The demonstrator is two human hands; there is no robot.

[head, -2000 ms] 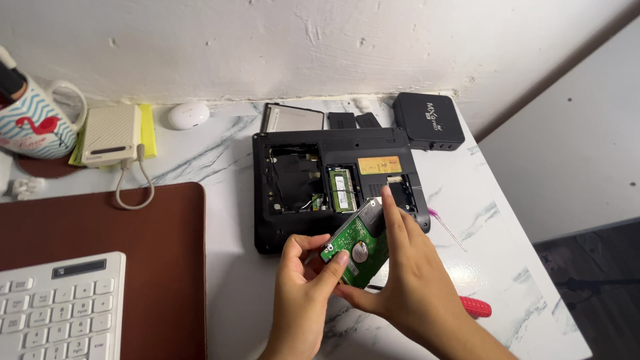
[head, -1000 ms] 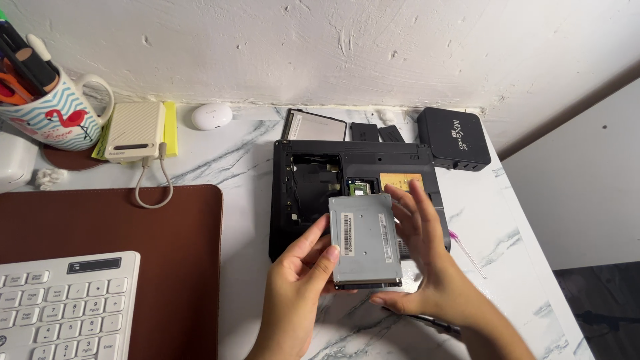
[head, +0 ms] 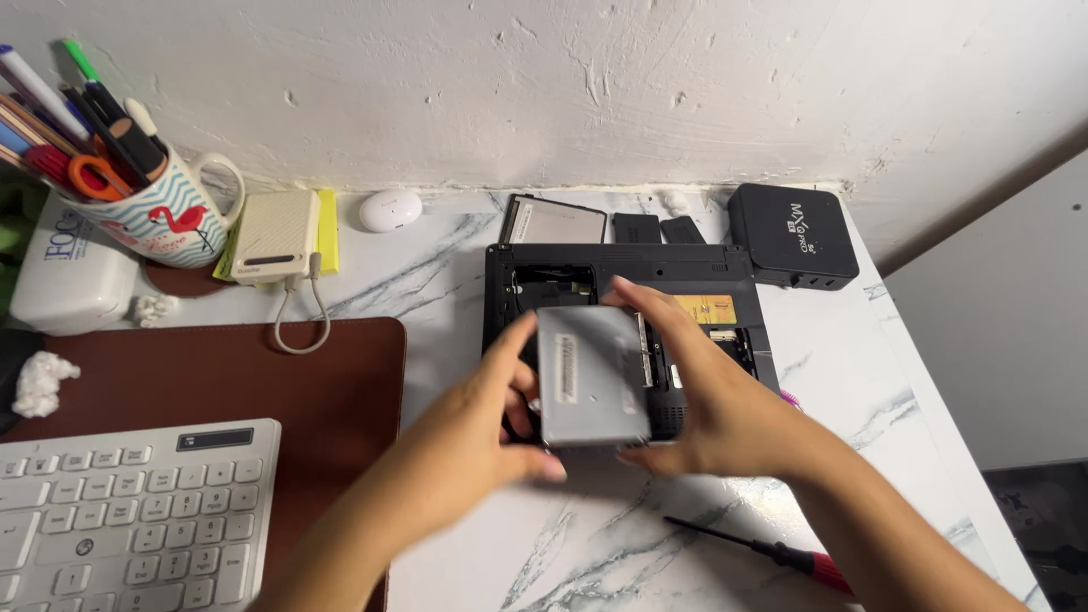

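A hard drive in a grey metal caddy (head: 595, 374) is held between my two hands, its flat labelled side up, over the left part of an upturned black laptop base (head: 671, 259). My left hand (head: 476, 425) grips the drive's left edge and lower left corner. On its right side, my right hand (head: 714, 391) has fingers at the upper right edge and the thumb near the lower right corner. Behind the drive, the open bay (head: 552, 285) of the laptop partly shows. A screwdriver with a red and black handle (head: 790, 557) lies on the marble-patterned table, near my right forearm.
Behind the laptop lie a flat cover panel (head: 557, 223) and small black covers (head: 636, 228). A black TV box (head: 792, 234) stands at the back right. To the left are a white keyboard (head: 144, 510), a brown desk mat (head: 340, 382), a flamingo mug of pens (head: 174, 212) and a cream device (head: 276, 234).
The drive was tilted with its green circuit board showing two seconds ago; now its grey side faces up. My hands have brought it from the laptop's front edge over its left part.
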